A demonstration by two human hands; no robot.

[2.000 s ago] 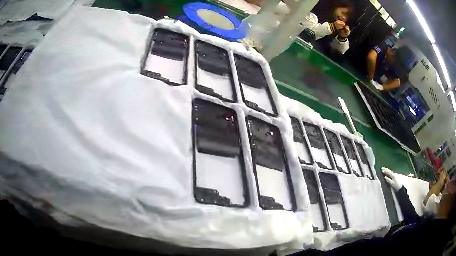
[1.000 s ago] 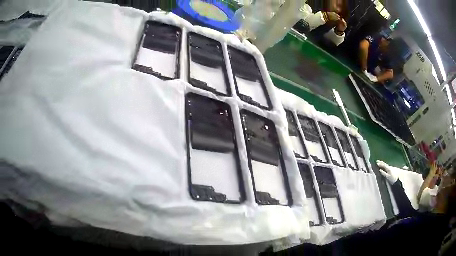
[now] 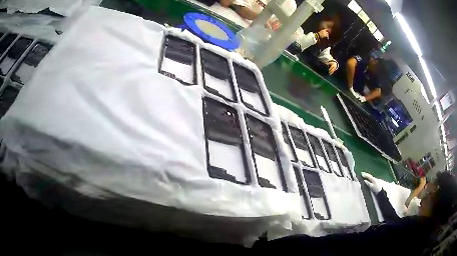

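A thick white cloth-covered tray (image 3: pixel 115 100) lies nearest in front of me. Its right part holds several black-edged phone frames (image 3: pixel 225 140) in two rows, three in the upper row and two in the lower. They have dark upper parts and pale lower parts. White cloth covers the left part without visible frames. A second white tray (image 3: pixel 346 200) adjoins it on the right, also with several phone frames (image 3: pixel 315 192) in two rows. Neither my left hand nor my right hand can be made out. The bottom edge is very dark.
More framed pockets (image 3: pixel 22 57) show at the far left. A blue ring (image 3: pixel 213 31) and clear plastic (image 3: pixel 255 42) lie behind the tray. A white bar (image 3: pixel 328 122) and a black panel (image 3: pixel 368 127) lie on the green bench (image 3: pixel 300 87). Other people sit beyond and at right.
The view has shifted and tilted, so more of the left tray and of the people at the back shows. The frames in the trays look unchanged.
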